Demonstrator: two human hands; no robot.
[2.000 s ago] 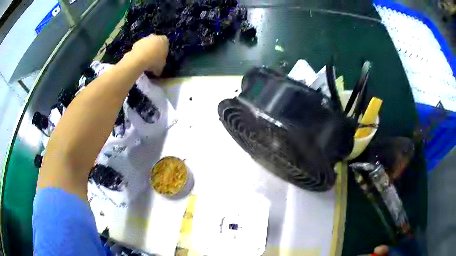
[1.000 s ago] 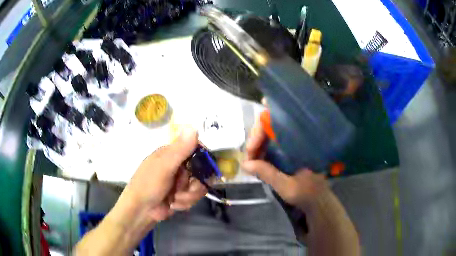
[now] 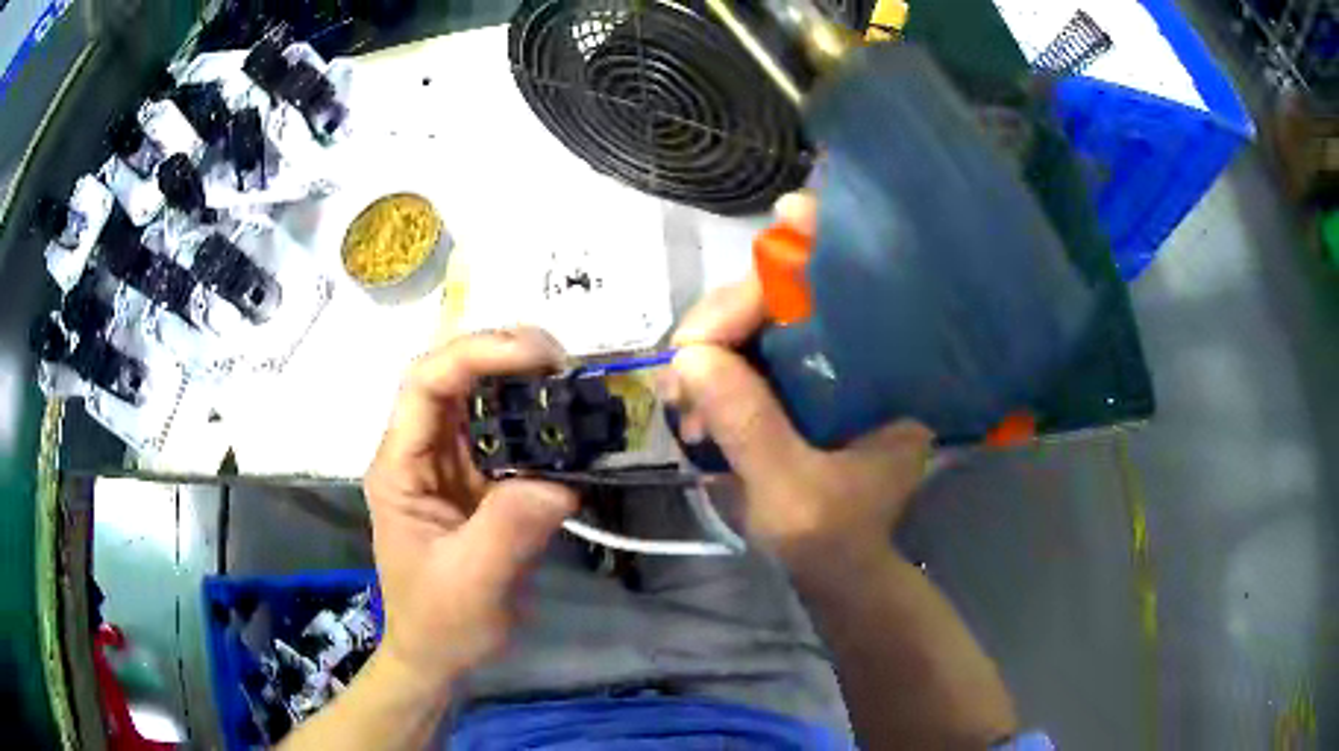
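My left hand (image 3: 467, 492) holds a black electrical unit (image 3: 541, 426) over the bench's front edge, its small metal contacts facing up. A thin blue lead wire (image 3: 624, 363) runs from the unit to the fingertips of my right hand (image 3: 793, 455), which pinch its end. My right hand also holds the dark blue-grey soldering gun (image 3: 940, 250) by its grip, below the orange trigger; its barrel points up and left, the tip cut off by the frame edge. A white plastic plate (image 3: 624, 286) with a small dark part in its centre lies just behind the unit.
A flux tin (image 3: 392, 242) with yellow grains stands left of the plate. Black units on white plates (image 3: 220, 272) cluster at left. A black fan (image 3: 646, 96) is at the back. Blue crates stand at right (image 3: 1160, 176) and below left (image 3: 228, 631). A white cord (image 3: 646, 544) crosses my lap.
The black unit has turned so its contacts face up. My right hand has moved to the unit and now pinches the blue wire. The view has shifted.
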